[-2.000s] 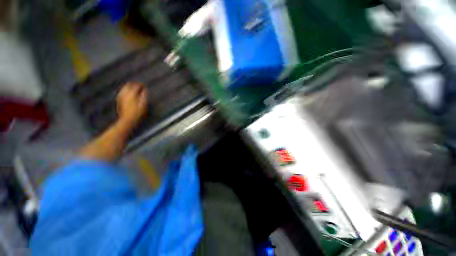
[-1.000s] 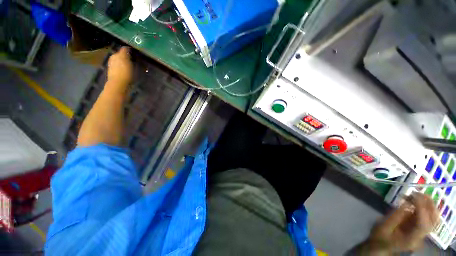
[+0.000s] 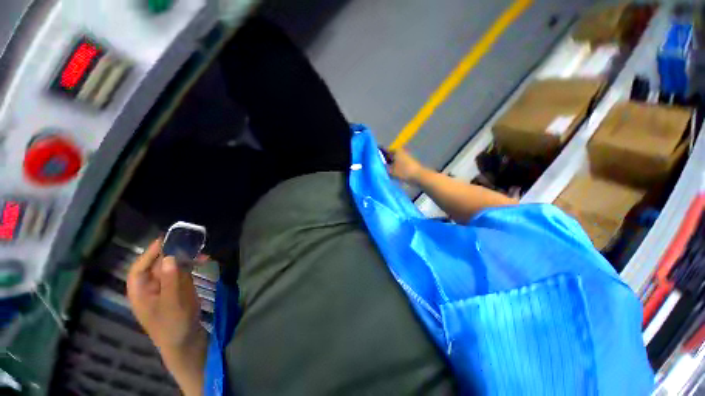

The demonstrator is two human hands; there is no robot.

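A small watch body (image 3: 185,240) with a dark screen and pale rim is held upright between the thumb and fingers of my left hand (image 3: 166,290), at the lower left beside my lap. My right hand (image 3: 403,165) is small and partly hidden by my blue jacket, right of my lap. It holds a small dark object (image 3: 386,155) with a pale edge, too small to name surely.
The machine's front panel (image 3: 100,131) curves along the left, with a red stop button (image 3: 52,160) and red-digit displays. The black compartment tray (image 3: 108,348) is at lower left. Cardboard boxes (image 3: 545,116) stand on the right. A yellow line (image 3: 460,73) crosses the floor.
The view has swung to the right, and the machine panel is now on the left. My left hand has come away from the tray and holds a watch. My right hand is now beside my lap.
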